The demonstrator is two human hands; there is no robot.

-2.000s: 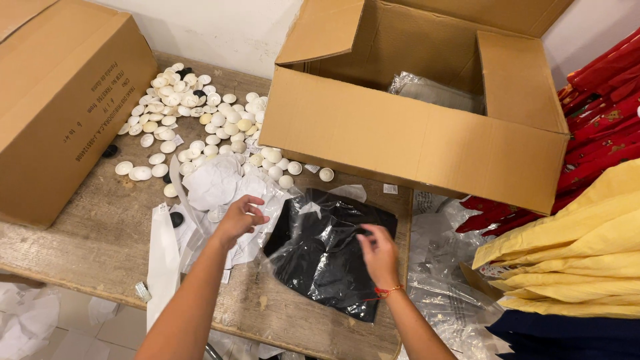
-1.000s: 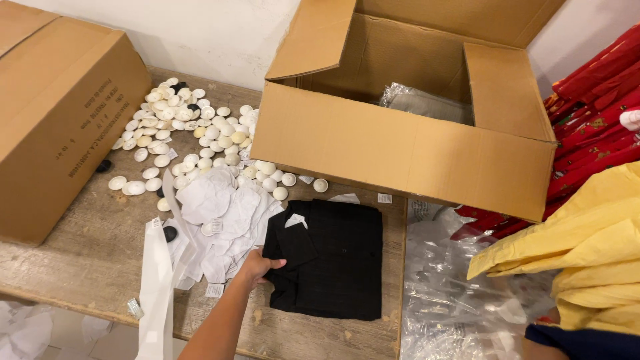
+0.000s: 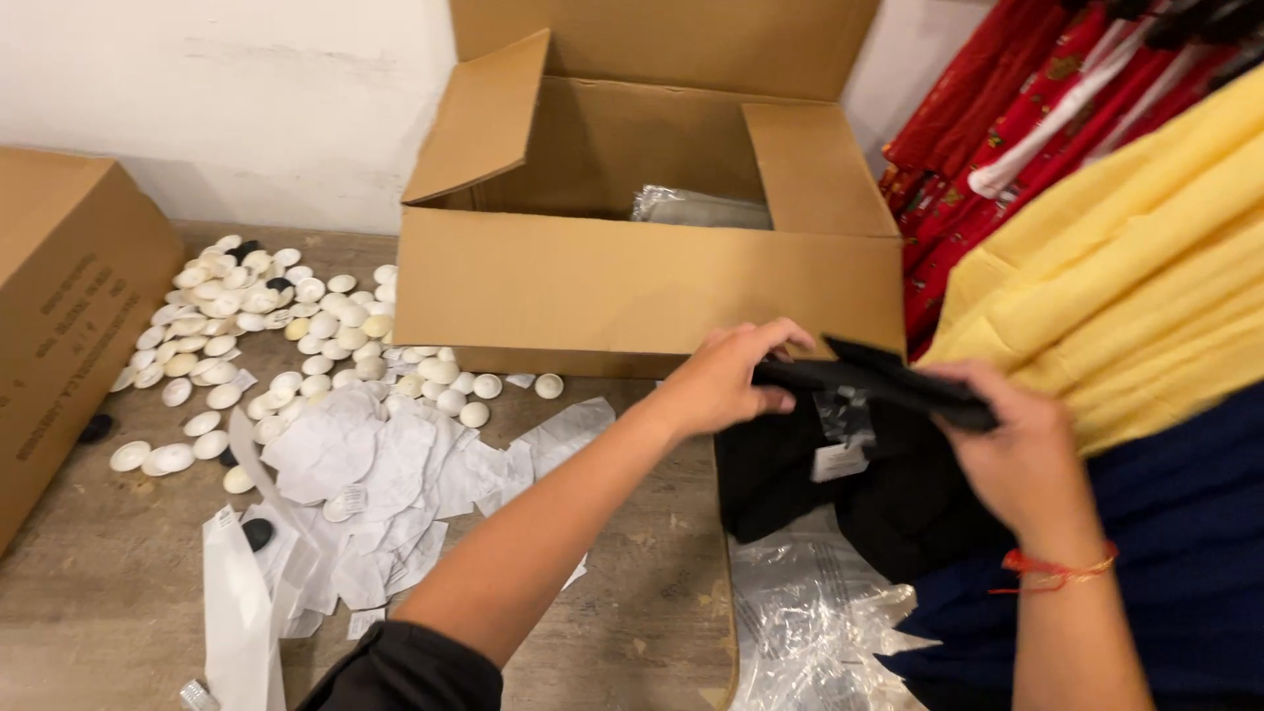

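A black garment (image 3: 780,474) is held up past the table's right edge, partly unfolded and hanging down, with a white label and a small clear packet on it. My left hand (image 3: 736,375) grips its upper edge at the left. At the right end of that edge, my right hand (image 3: 1007,444) has the cloth between thumb and fingers; a red string bracelet is on that wrist. Crumpled clear plastic bags (image 3: 820,632) lie below the garment.
An open cardboard box (image 3: 642,286) with plastic-wrapped items stands behind. White and black dome-shaped pads (image 3: 336,316) and white paper sheets (image 3: 395,464) cover the table's left part. Another cardboard box (image 3: 79,326) stands far left. Yellow cloth (image 3: 1116,257), red garments (image 3: 1047,109) and navy cloth (image 3: 1175,523) hang right.
The black garment was in clear plastic, then lay folded and unwrapped on the table; now it is lifted to the right and partly unfolded in both hands. The view has shifted.
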